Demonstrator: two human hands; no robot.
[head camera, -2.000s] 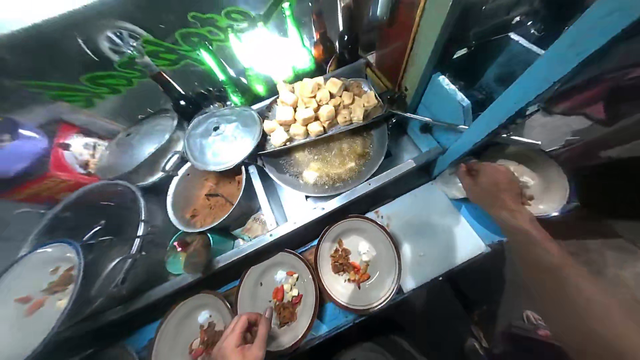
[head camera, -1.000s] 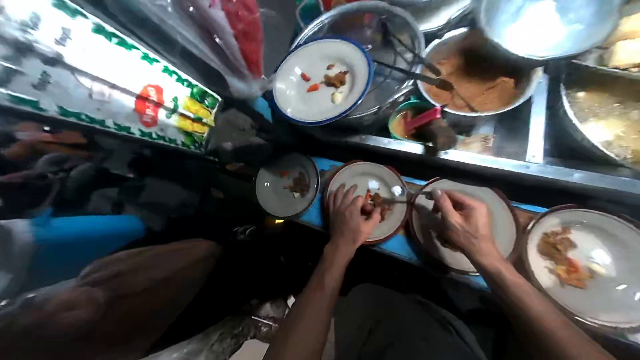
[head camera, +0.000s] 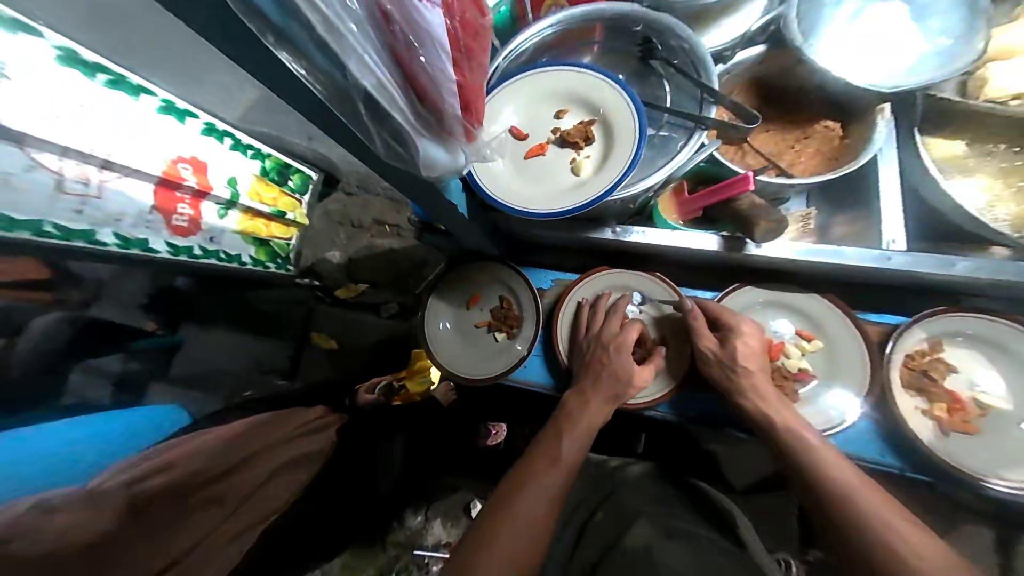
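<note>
My right hand (head camera: 726, 346) holds the handle of a metal spoon (head camera: 652, 302), whose bowl reaches over a brown-rimmed plate (head camera: 584, 290). Over the same plate, my left hand (head camera: 612, 348) bends its fingers beside brown food (head camera: 642, 348); whether it grips anything is hidden. To the left stands a smaller dark-rimmed plate (head camera: 452, 344) with brown paste and chilli pieces. Right of my hands are a plate (head camera: 832, 344) with garlic, chilli and paste, and another plate (head camera: 992, 448) with similar food. A blue-rimmed plate (head camera: 512, 184) with chilli, garlic and paste rests on a large metal basin (head camera: 688, 48).
Metal tongs (head camera: 740, 112) lie across the basin. A pot of brown sauce (head camera: 816, 148), a green cup with a pink handle (head camera: 720, 196) and a pan of oil (head camera: 968, 176) stand behind the metal ledge (head camera: 800, 250). Plastic bags (head camera: 416, 88) hang at upper left. Another person's clothing (head camera: 240, 488) shows at lower left.
Two seconds ago my right hand was far right at a bowl; one second ago both hands were at the plates, the right with a spoon. The view has swung left.
</note>
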